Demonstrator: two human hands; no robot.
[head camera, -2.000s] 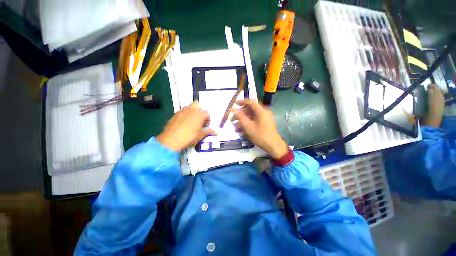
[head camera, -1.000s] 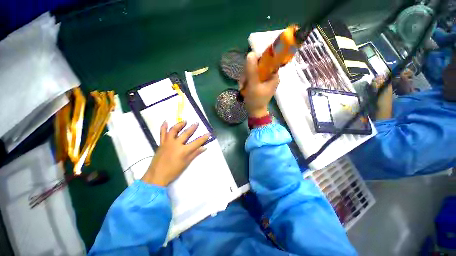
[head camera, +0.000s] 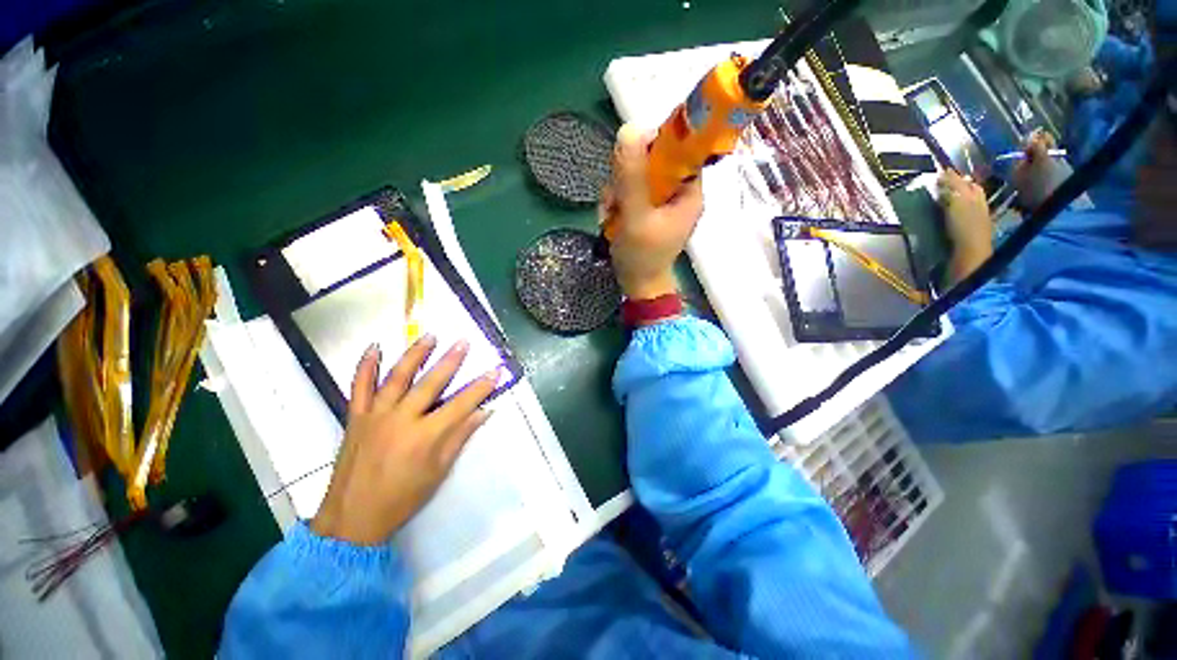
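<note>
My left hand (head camera: 400, 445) lies spread, palm down, on the lower part of the black device frame (head camera: 301, 338), which sits tilted on the upper part of the white fixture (head camera: 497, 516). An amber flex cable (head camera: 412, 277) lies along the frame, its lower end near my fingertips. My right hand (head camera: 645, 219) is wrapped around the orange electric screwdriver (head camera: 704, 135) over the dark mesh screw tray (head camera: 564, 281). The screwdriver's bit is hidden by my hand, so I cannot tell whether it touches a screw.
A second mesh tray (head camera: 568, 157) lies behind. At right, a white component tray (head camera: 720, 252) holds wired parts and another frame with a flex cable (head camera: 813, 310). Amber cables (head camera: 161, 374) and white sheets (head camera: 45, 219) lie left. A black cable crosses right, near another person's hand (head camera: 965, 226).
My right hand has taken hold of the screwdriver and moved it over the mesh tray. My left hand has flattened onto the frame, which has shifted up the fixture. The view has turned.
</note>
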